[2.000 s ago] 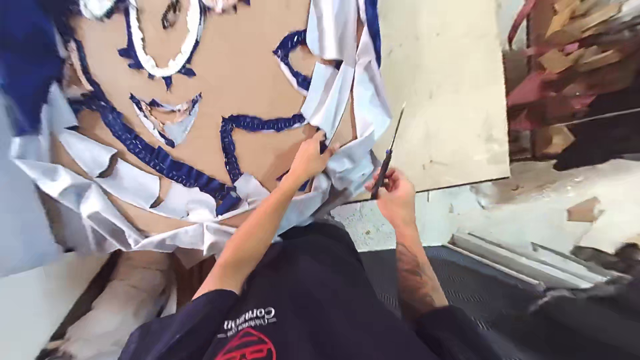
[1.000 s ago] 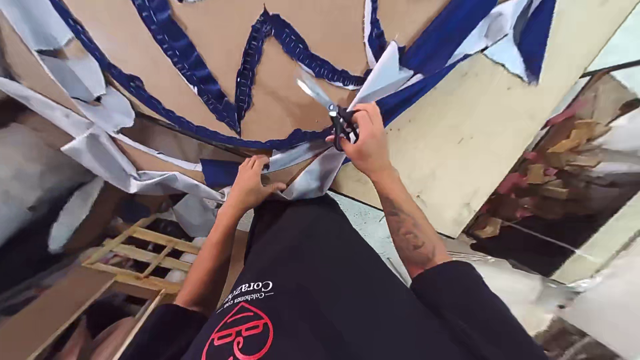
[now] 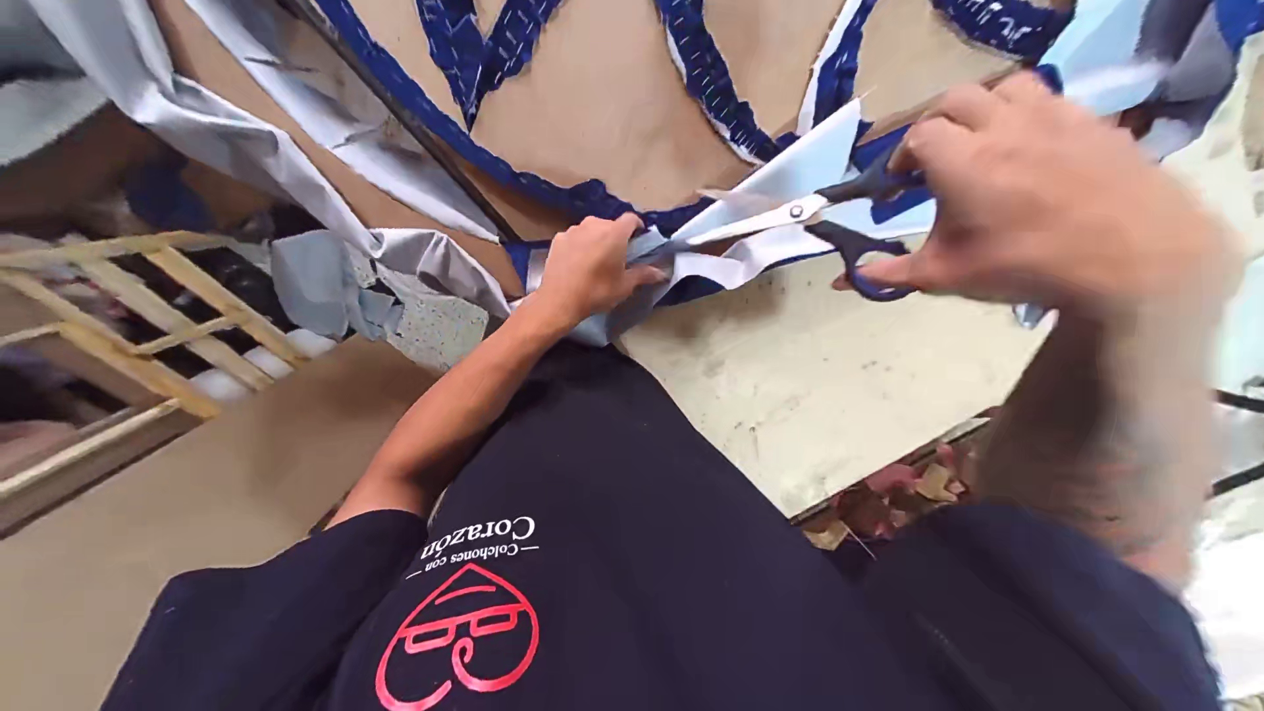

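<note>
My right hand (image 3: 1027,197) holds a pair of scissors (image 3: 798,212) by its dark handles, with the blades parted and pointing left at the pale fabric (image 3: 805,163). Just left of the blade tips, my left hand (image 3: 592,267) pinches the fabric's edge between thumb and fingers. Behind both hands lies a tan board (image 3: 612,109) bearing blue fabric strips (image 3: 706,79) fixed with rows of white staples or stitches. A loose pale grey fabric strip (image 3: 296,178) runs along its left edge. Motion blurs my right hand and forearm.
A wooden slatted frame (image 3: 158,316) and a brown panel (image 3: 247,444) stand at the lower left. Under the work is a cream surface (image 3: 839,365). Scraps (image 3: 899,494) lie in a heap beyond its lower edge. More pale fabric hangs at the upper right.
The scissors, upright two seconds ago, now point left at the fabric with parted blades. My left hand has closed on the fabric edge since one second ago. The view has turned.
</note>
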